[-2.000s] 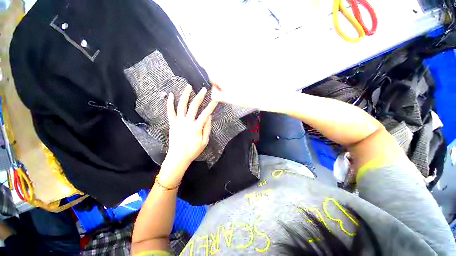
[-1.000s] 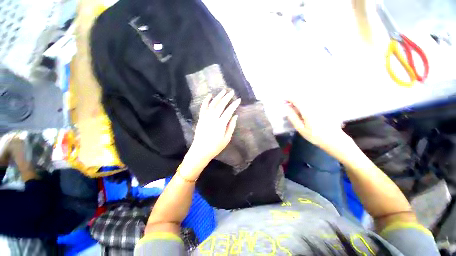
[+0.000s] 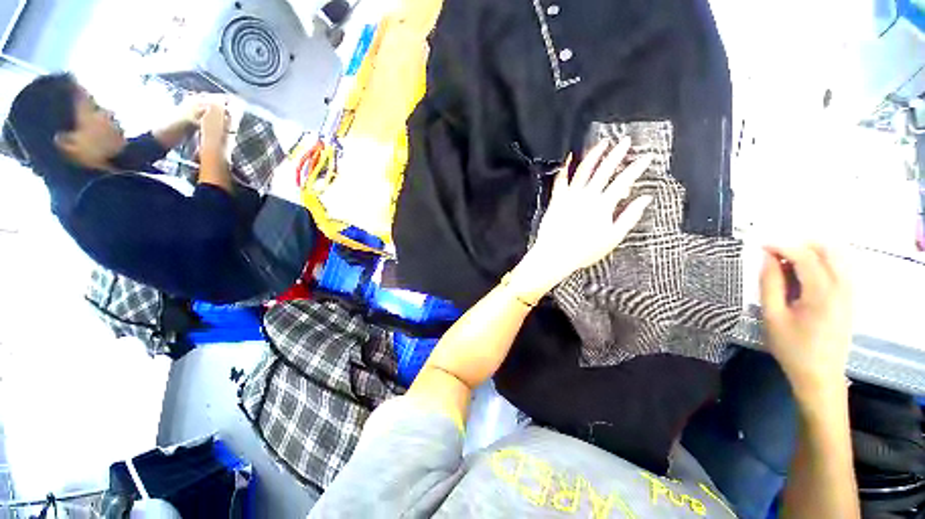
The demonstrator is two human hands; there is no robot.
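A large black garment panel [image 3: 467, 152] covers the table in front of me, with a bracket-shaped stitched mark and two light buttons at its top. A grey checked piece [image 3: 674, 274] lies on the panel. My left hand [image 3: 598, 218] rests flat on the checked piece and panel with fingers spread, holding nothing visible. My right hand [image 3: 808, 304] is raised at the right, beside the checked piece and apart from it. Its thumb and fingers are curled close together; I cannot tell whether anything small is between them.
A person [image 3: 132, 193] in dark clothes works with checked cloth at the left. Orange-handled scissors [image 3: 319, 167] lie near a yellow-edged board [image 3: 390, 112]. Black and white checked cloth [image 3: 314, 385] hangs at lower left. A dark bin [image 3: 188, 482] stands at the bottom left. The white table edge [image 3: 887, 360] runs at right.
The view has swung left, bringing the neighbouring person into view and the near scissors out. My right hand has left the panel's edge and lifted away. My left hand stays on the checked piece.
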